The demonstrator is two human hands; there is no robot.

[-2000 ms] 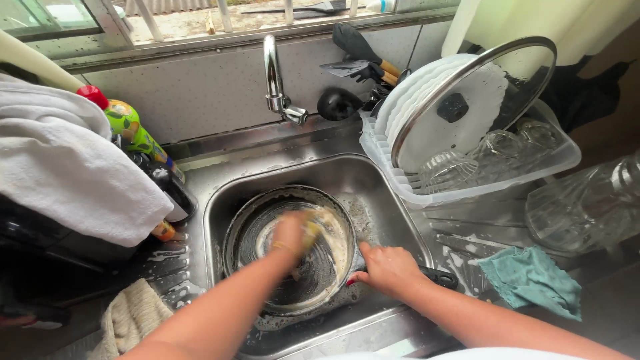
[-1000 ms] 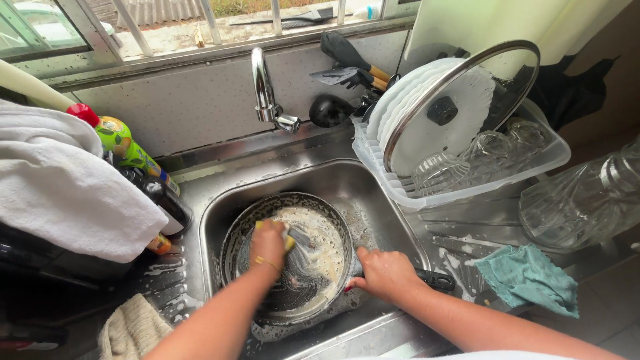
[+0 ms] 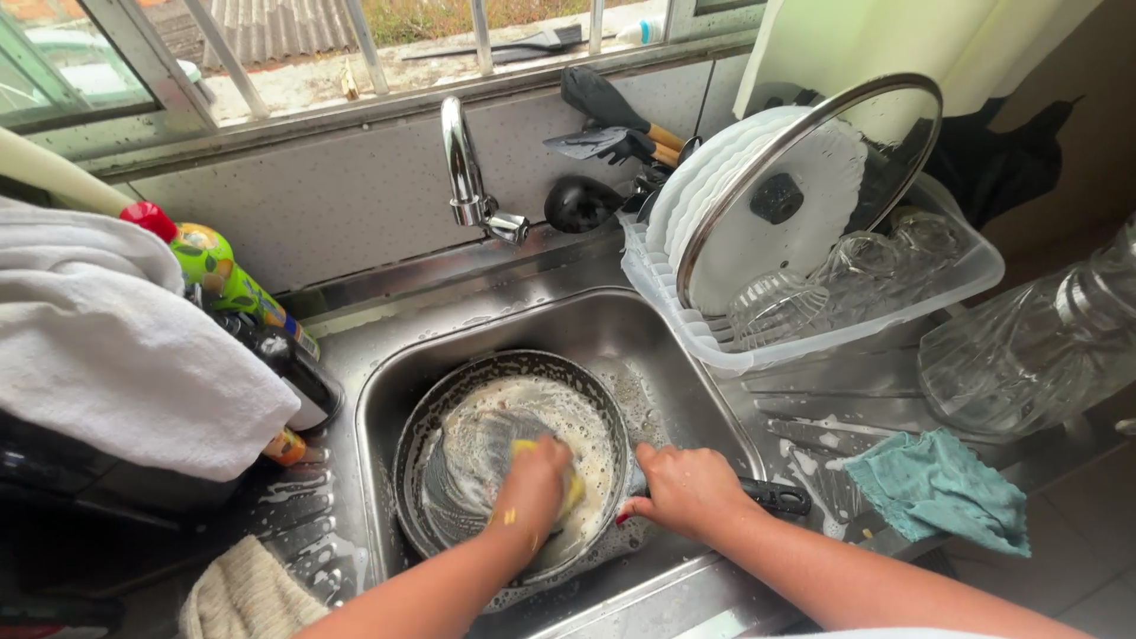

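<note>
A dark frying pan with foamy, brownish suds lies in the stainless steel sink basin. My left hand presses a yellow sponge against the inside of the pan, right of its middle; the fingers partly cover the sponge. My right hand grips the pan's black handle close to the pan, and the handle's end sticks out beyond the hand over the basin's right edge. Behind the basin stands a chrome faucet, with no water seen running from it.
At right, a plastic dish rack holds white plates, a glass lid and glasses. Beside it are a glass jar and a teal cloth. Bottles and a white towel stand left; utensils behind.
My left hand with the sponge has moved from the left part of the pan to the right. Suds cover more of the pan than two seconds ago. My right hand keeps its hold on the handle.
</note>
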